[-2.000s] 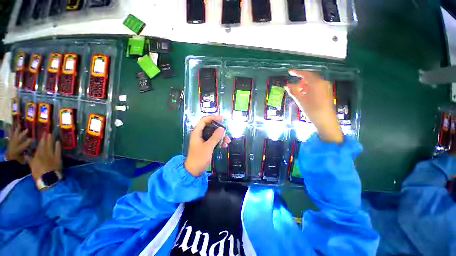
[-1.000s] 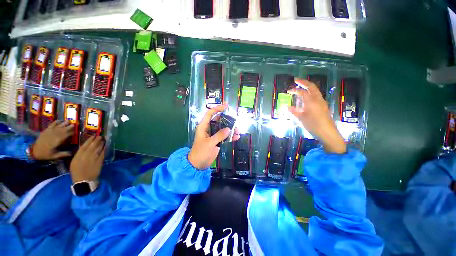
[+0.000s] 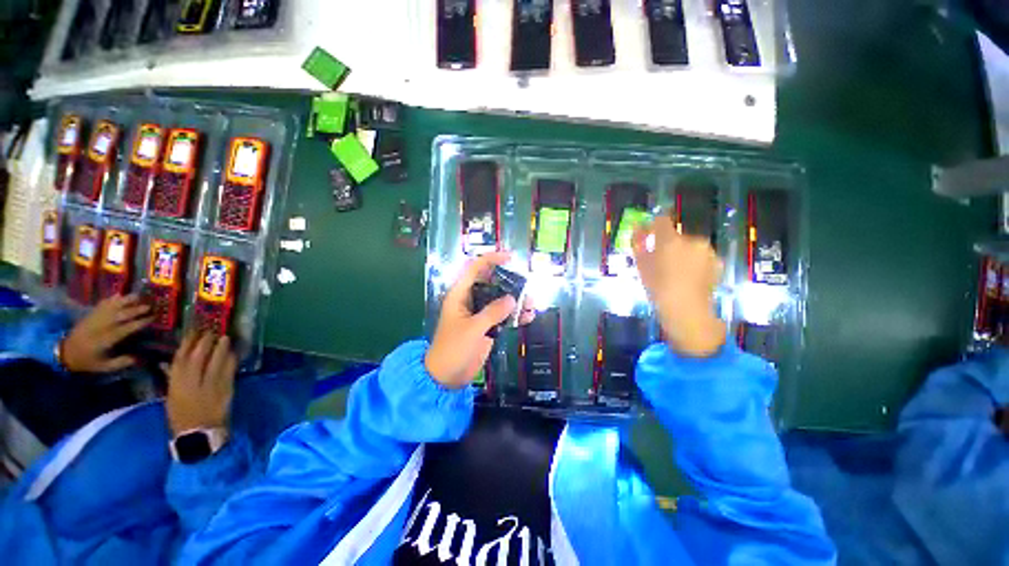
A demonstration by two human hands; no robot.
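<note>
A clear blister tray (image 3: 440, 166) with two rows of black, red-edged phones, backs up, lies in front of me. My left hand (image 3: 470, 321) holds dark batteries (image 3: 498, 290) above the tray's left part. My right hand (image 3: 677, 276) is over the upper row's third and fourth pockets, its fingertips at a tilted green battery (image 3: 631, 227) on the third phone; whether they grip it is hidden by blur. Another green battery (image 3: 552, 231) lies on the second phone. The upper right phone (image 3: 767, 238) shows no green block. Glare covers the tray's middle.
Loose green and black batteries (image 3: 354, 157) lie left of my tray, with white scraps (image 3: 292, 243) below. A second tray of orange phones (image 3: 245, 185) is at left, with another worker's hands (image 3: 201, 381). Black phones (image 3: 592, 31) stand in trays on the white board (image 3: 708, 111).
My right hand has moved slightly down, and the green battery at its fingertips is now tilted. My left hand still holds the dark batteries. The view has shifted a little.
</note>
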